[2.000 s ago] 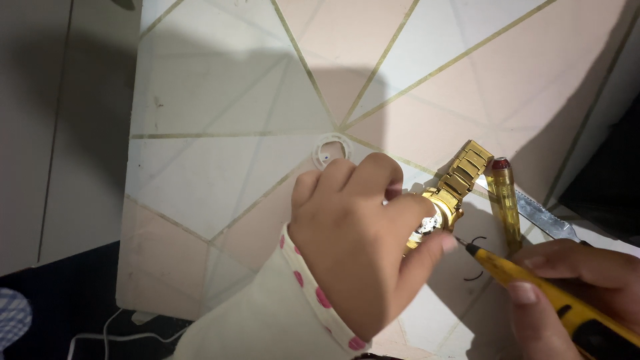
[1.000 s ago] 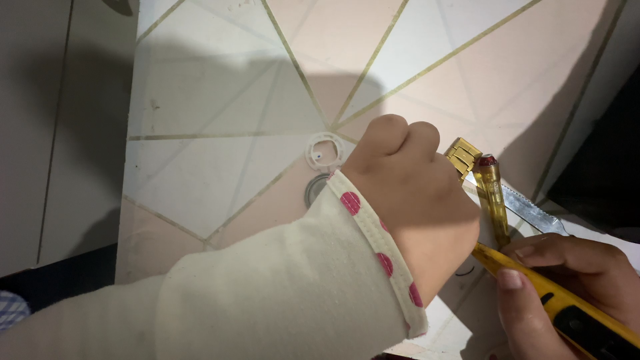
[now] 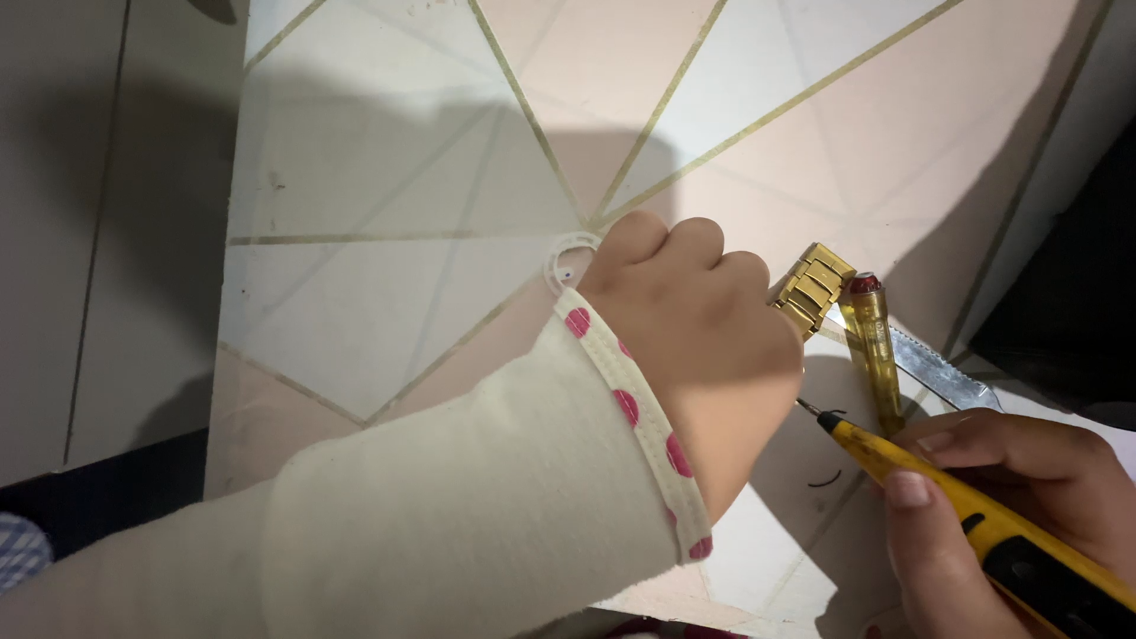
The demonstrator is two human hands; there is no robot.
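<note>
My left hand [image 3: 701, 328] lies over a gold-coloured wristwatch, its back to the camera and its fingertips hidden. Only part of the metal link bracelet [image 3: 812, 288] shows beyond the knuckles; the watch case is covered. My right hand [image 3: 1003, 506] grips a yellow and black pen-shaped tool [image 3: 923, 479] with a thin metal tip, which points at the edge of my left hand. Beside the bracelet lies a translucent yellow screwdriver handle [image 3: 874, 351] with a red end. A white plastic ring [image 3: 557, 257] rests partly behind my left knuckles.
A serrated metal blade [image 3: 945, 368] lies right of the yellow handle. Thin dark curved pieces [image 3: 825, 480] are on the patterned tabletop [image 3: 399, 177] below the tool tip. A dark object [image 3: 1065, 293] stands at the right edge, and checked cloth [image 3: 22, 550] shows at lower left.
Two seconds ago the open watch case showed by my left fingers; my left hand has since turned over and covers it. The yellow tool stays in my right hand.
</note>
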